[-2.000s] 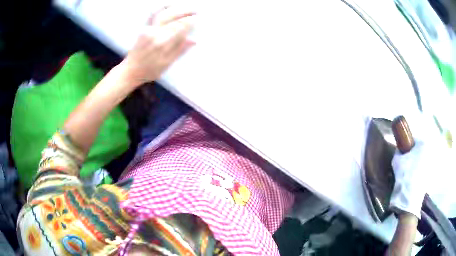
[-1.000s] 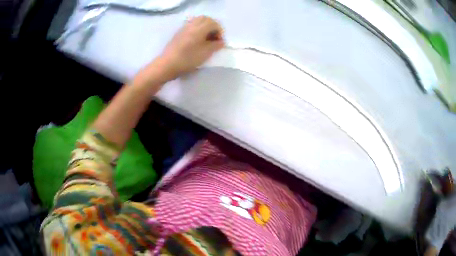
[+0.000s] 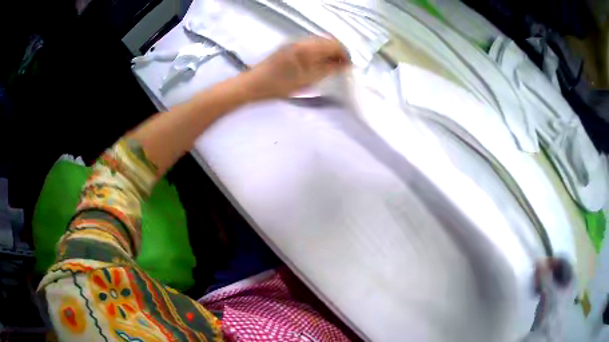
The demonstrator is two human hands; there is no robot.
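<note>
My bare left hand (image 3: 310,63) is shut on the upper left end of a curved white band (image 3: 414,167), over the middle of the table. The band is blurred and casts a shadow on the off-white table cover (image 3: 294,174), so it seems lifted. Its lower right end is unclear. My right hand (image 3: 551,307) is small and blurred at the lower right edge, beside a dark and brown shape that looks like the iron (image 3: 553,272). Whether the hand holds it is not clear.
Stacked white bands (image 3: 461,80) lie along the table's far side, with crumpled white pieces (image 3: 561,113) beyond. A small crumpled white piece (image 3: 190,63) lies at the table's left corner. A green cloth heap (image 3: 167,234) is below left, off the table.
My left hand has moved away from me, bringing the band's end off the table toward the stacked bands. The view has shifted, showing more of the far side.
</note>
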